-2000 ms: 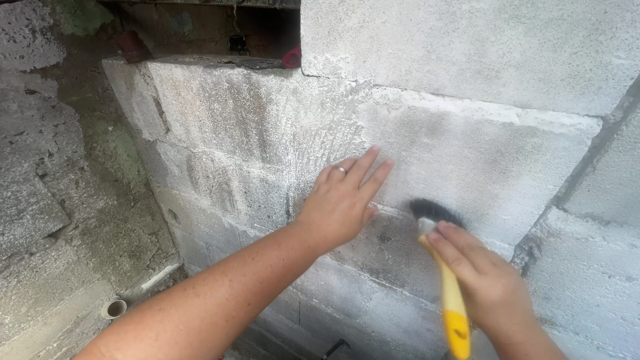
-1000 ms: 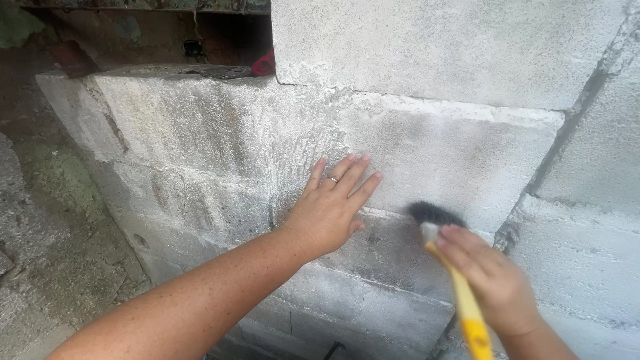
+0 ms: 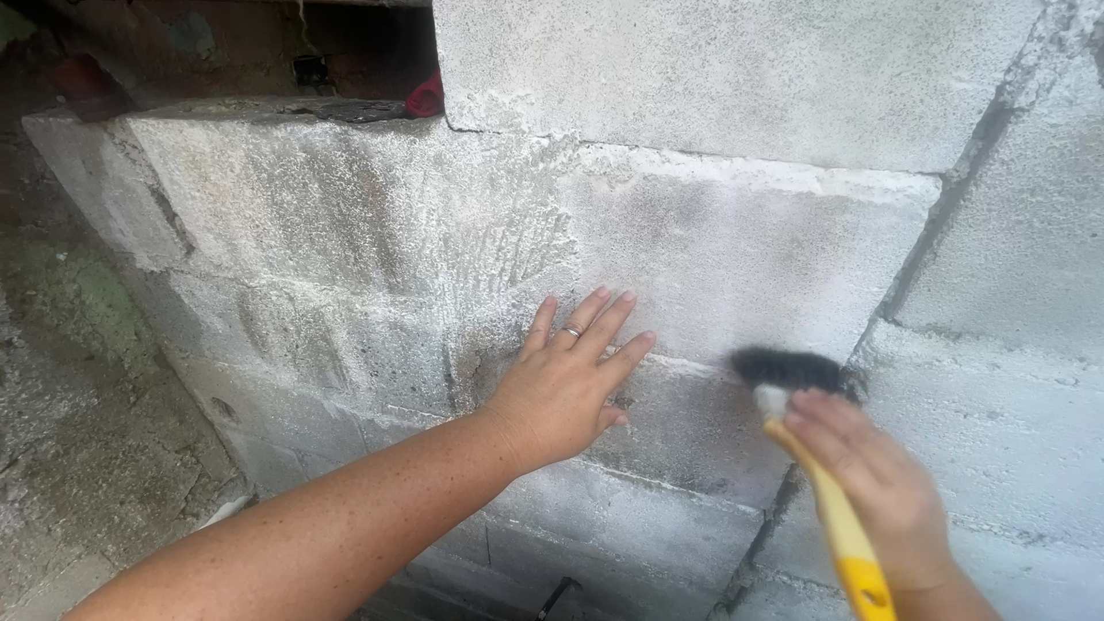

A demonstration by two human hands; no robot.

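Note:
In the head view my left hand [image 3: 565, 388], a ring on one finger, lies flat with fingers spread against the concrete block wall [image 3: 716, 250]. My right hand [image 3: 871, 483] grips a brush [image 3: 832, 509] with a yellow handle and dark bristles, near its head. The bristles, blurred by motion, are at the mortar joint right of my left hand. Around them the blocks show grey and dark stains with whitish patches. Whether the bristles touch the surface cannot be told.
A dark recess [image 3: 345, 52] opens at the upper left, with a red object [image 3: 425, 97] on its ledge. Another rough wall [image 3: 95, 414] meets the blocks at the left. A thin black item [image 3: 559, 595] juts out at the bottom, and a vertical joint runs down the right.
The view has shifted somewhat to the right and closer. My left hand remains on the wall, its fingers more spread than two seconds ago. The brush stays in my right hand, blurred.

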